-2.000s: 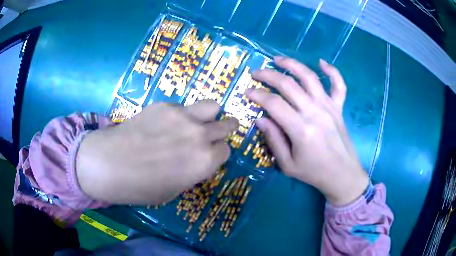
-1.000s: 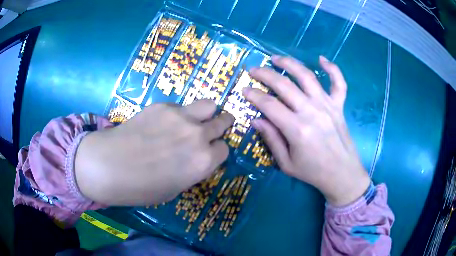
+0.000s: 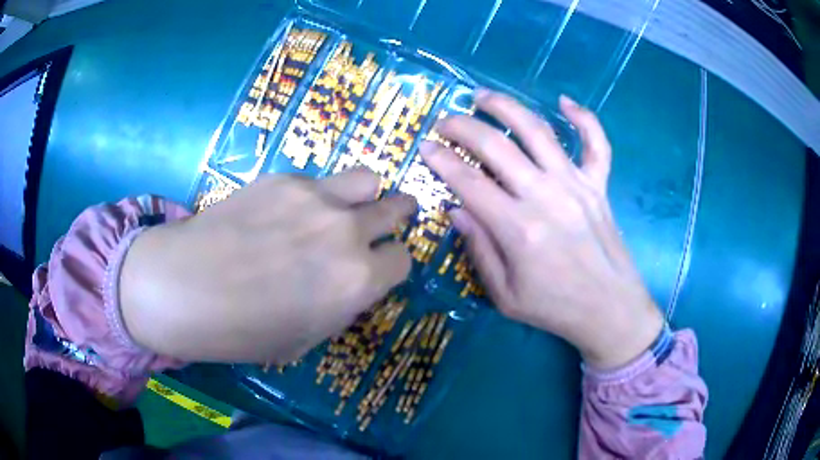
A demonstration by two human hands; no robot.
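A clear compartmented tray (image 3: 236, 165) lies on the blue-green mat, with slim gold pins (image 3: 334, 106) with dark bands in its long pockets. My left hand (image 3: 261, 260) is over the tray's middle left, thumb and forefinger bent close together over a pocket; whether a pin is between them is hidden. My right hand (image 3: 548, 225) lies over the tray's right end, palm down, fingers spread, fingertips at the pins of the right pockets. Its fingers cover part of those pockets. More pins (image 3: 405, 370) lie in the near pockets. Both hands are bare.
A clear ribbed plastic cover (image 3: 530, 54) lies beyond the tray. A pale rail (image 3: 719, 72) runs along the far edge. A black-framed pale panel (image 3: 20, 153) stands at the left. Thin pale strands (image 3: 803, 368) show at the right edge. Yellow tape (image 3: 191, 402) marks the green floor below.
My right hand's fingers have moved slightly left and up over the pins. My left hand has shifted slightly left, its thumb and forefinger still over the middle pockets. The tray has stayed nearly still.
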